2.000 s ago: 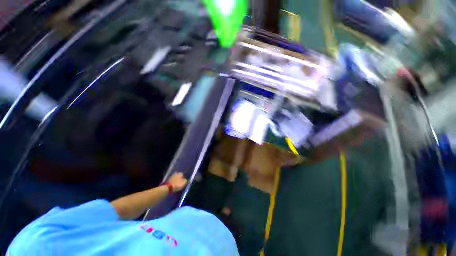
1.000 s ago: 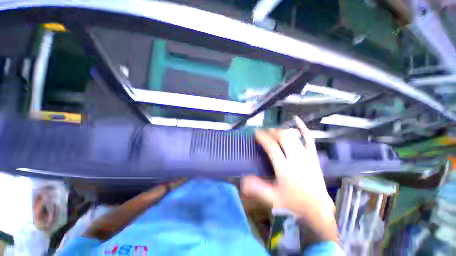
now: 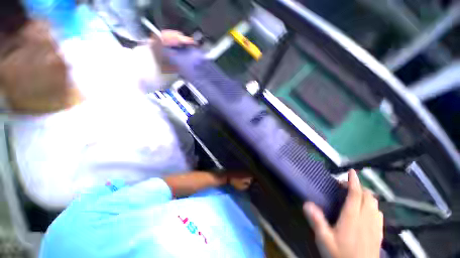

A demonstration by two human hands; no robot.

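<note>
A long, thin, dark television set (image 3: 237,108) runs diagonally from upper left to lower right, its narrow edge or back with rows of vent slots towards me. My right hand (image 3: 350,221) grips its lower right end, with the thumb on the near side and the fingers over the far side. My left hand (image 3: 239,181) is low beside the set's dark near face. It is small and blurred, and whether it touches or holds the set cannot be told. The set's screen is mostly hidden.
A person in white stands close on the left, with a hand (image 3: 176,38) at the set's far end. A metal-edged line frame (image 3: 373,70) curves along the right, with green surfaces inside. A yellow bar (image 3: 245,44) lies on the frame near the top.
My view has turned, and the set now runs diagonally instead of across. My right hand remains at the set, now at its lower right. The person in white has come into view.
</note>
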